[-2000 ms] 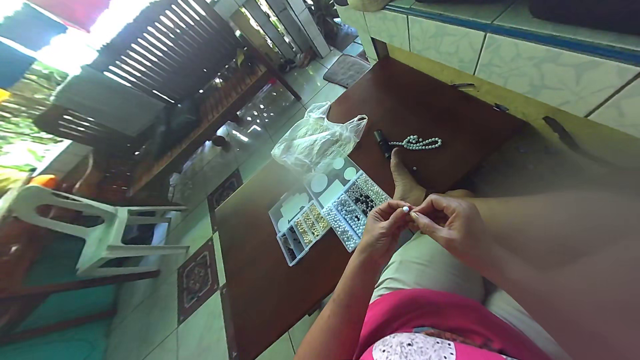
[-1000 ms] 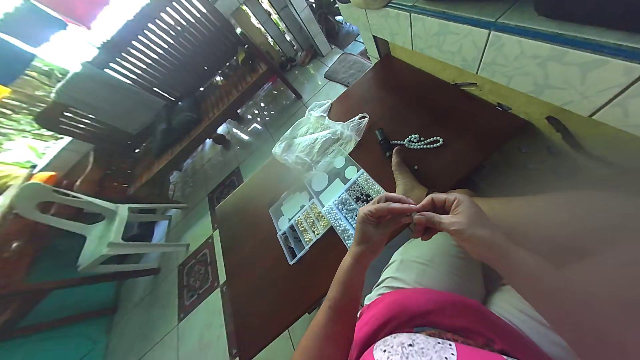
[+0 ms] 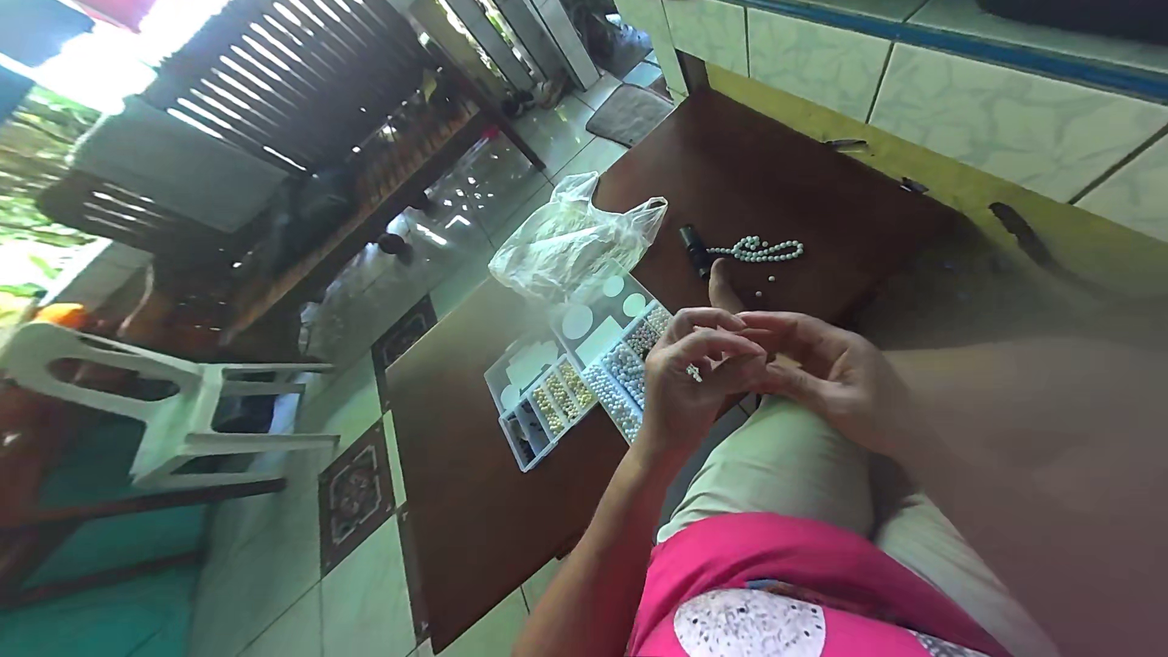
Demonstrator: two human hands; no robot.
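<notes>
My left hand [image 3: 698, 370] and my right hand [image 3: 812, 365] meet fingertip to fingertip above my lap. A small cluster of white beads [image 3: 693, 372] shows at my left palm, held by the curled fingers. What my right fingertips pinch is too small to tell. Just left of my left hand, an open compartment box of pearl-like beads [image 3: 625, 372] lies on the brown table, partly hidden by the hand. Beside it is a smaller open box with yellow and white beads [image 3: 559, 399]. Beyond my hands, a string of pearl-like beads [image 3: 771, 251] lies next to a small black bottle [image 3: 695, 249].
A translucent plastic bag [image 3: 575, 239] sits on the brown table [image 3: 474, 511] behind the boxes. Loose beads [image 3: 772, 278] lie near my bare foot [image 3: 723, 287], which rests at the table. A white plastic chair [image 3: 182, 411] stands at the left, and a tiled ledge [image 3: 821, 59] runs along the far right.
Two seconds ago a single white bead showed between my fingertips; now a small bead cluster shows at my left palm. My fingers have curled more closely together.
</notes>
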